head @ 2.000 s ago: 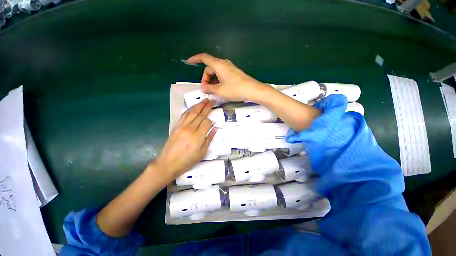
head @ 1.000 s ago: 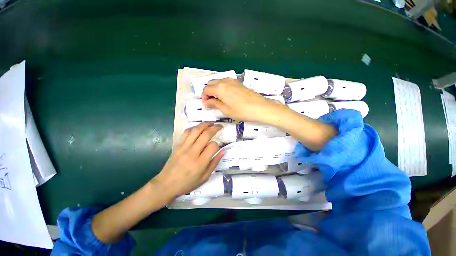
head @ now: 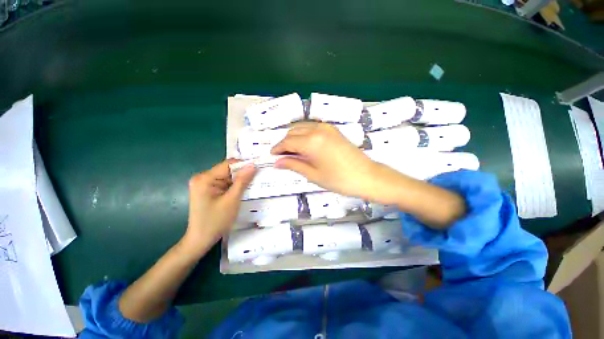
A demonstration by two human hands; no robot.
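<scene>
White cylindrical housings (head: 334, 107) lie in several rows on a beige cardboard pad (head: 233, 132). A white label strip (head: 278, 180) with faint print lies across the middle rows. My left hand (head: 215, 198) pinches the left end of the strip between thumb and finger. My right hand (head: 324, 155) is over the strip with its fingertips at the top edge; whether it holds a label is too small to tell. My right hand and forearm hide parts of the middle rows.
A large white paper sheet (head: 16, 218) with handwriting lies at the left edge. A printed label sheet (head: 530, 155) and more white sheets (head: 586, 155) lie at the right. An open carton (head: 583, 271) stands at lower right. A small pale blue scrap (head: 436, 71) lies beyond the pad.
My left hand has moved left and up and now pinches the strip's end. My right hand first came down to the housings, then moved down and right to the strip. The blue scrap has shifted left in view.
</scene>
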